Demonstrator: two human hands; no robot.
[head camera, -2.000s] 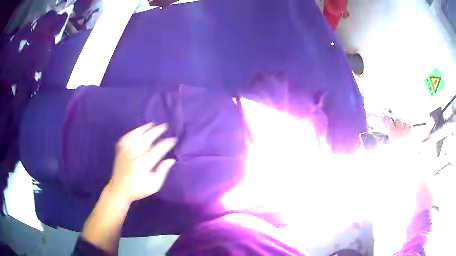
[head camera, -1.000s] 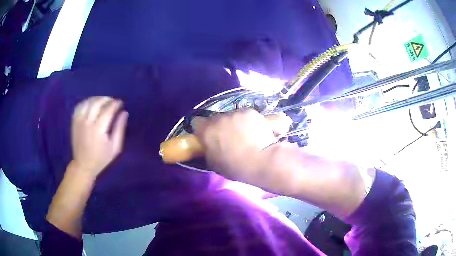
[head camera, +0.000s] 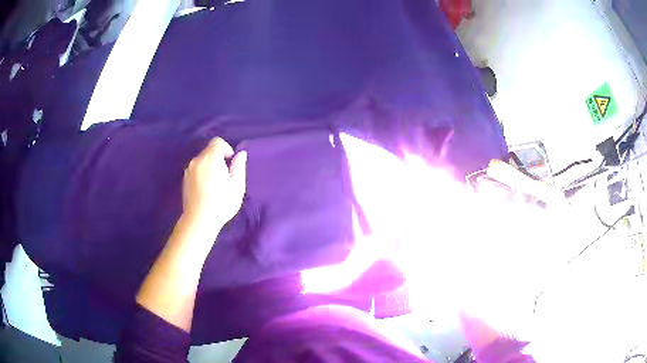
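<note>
The dark purple garment (head camera: 298, 191) lies wrinkled across the near part of the dark ironing table cover (head camera: 284, 64). My left hand (head camera: 215, 183) is on its left-middle part, fingers curled down and thumb beside them; whether cloth is gripped is hidden. Strong white and pink glare covers the garment's right side. My right sleeve (head camera: 493, 340) shows at the bottom right, but my right hand is lost in the glare. A pale orange rounded end, seemingly the iron handle (head camera: 505, 174), shows at the table's right edge; the rest of the iron is washed out.
A pale strip (head camera: 131, 67) crosses the upper left of the table. A dark pile with white specks (head camera: 25, 92) lies at far left, with white cloth (head camera: 28, 298) below. Wires, a small grey frame (head camera: 531, 157) and a white surface with a green-yellow warning sticker (head camera: 601, 104) are at right.
The iron has left the garment, and its handle end now shows at the right edge. My right forearm has gone from mid-view into the glare. My left hand has moved right, with fingers curled.
</note>
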